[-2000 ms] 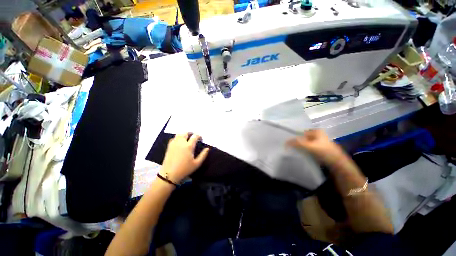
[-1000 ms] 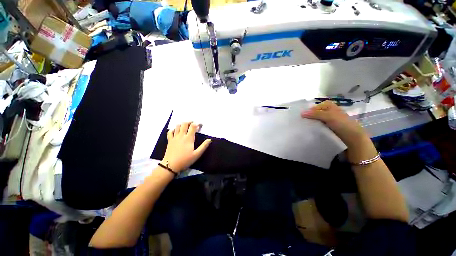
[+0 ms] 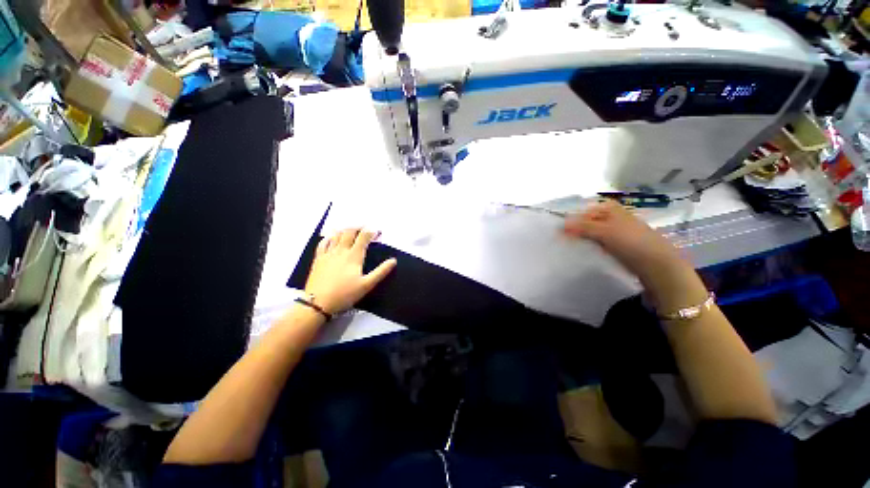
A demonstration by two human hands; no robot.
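A black cut panel (image 3: pixel 444 288) lies on the white table in front of the sewing machine, its right part hanging over the front edge. My left hand (image 3: pixel 341 271) rests flat on its left end, fingers spread. A light grey-white cut piece (image 3: pixel 548 262) lies over and behind the black panel's right part. My right hand (image 3: pixel 611 233) has its fingertips on the light piece's upper right part; whether they pinch it is hard to tell. The presser foot and needle area (image 3: pixel 429 172) is behind the pieces.
A long stack of black panels (image 3: pixel 205 248) lies at left. The white machine head (image 3: pixel 534 105) spans the back. Dark snips (image 3: pixel 634 199) lie under its arm. A cardboard box (image 3: pixel 124 86) is back left, small dark pieces (image 3: pixel 775 191) far right, and pale pieces (image 3: pixel 816 367) below right.
The light piece has shifted slightly and shows less of its right end over the black panel. My right hand has moved a little left and down. My left hand stays on the black panel.
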